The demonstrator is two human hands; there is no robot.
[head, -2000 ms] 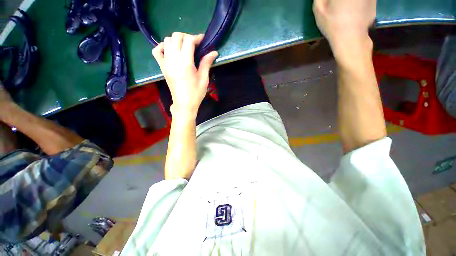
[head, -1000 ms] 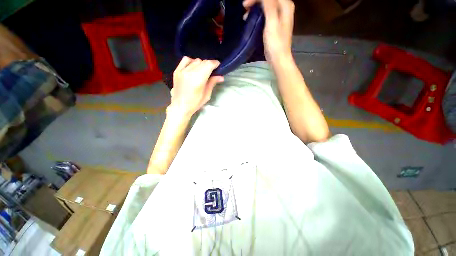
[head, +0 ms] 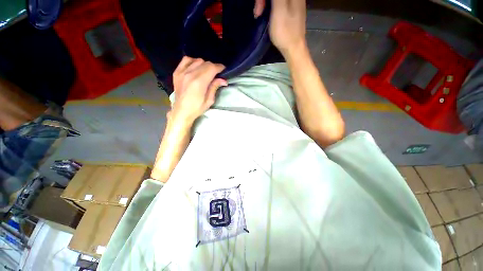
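Observation:
A dark navy, glossy curved plastic part (head: 249, 55), looped like an armrest or handle, is held over my lap at the top of the view. Its upper end is cut off by the picture's edge. My left hand (head: 197, 87) grips its lower left end, with the fingers over it and the thumb below. My right hand (head: 287, 26) is on its right side near the top edge, with the fingers partly hidden and cut off. No mallet shows.
Red stools stand at left (head: 69, 53) and right (head: 381, 79). A seated person's patterned clothing (head: 32, 143) is at far left, another's sleeve or leg at far right. Cardboard boxes (head: 106, 182) are at lower left and right. A dark part (head: 44, 13) is at the green bench edge.
The curved part has come off the bench down over my lap, and my right hand has joined the left on it. Since one second ago, hands and part have shifted only slightly.

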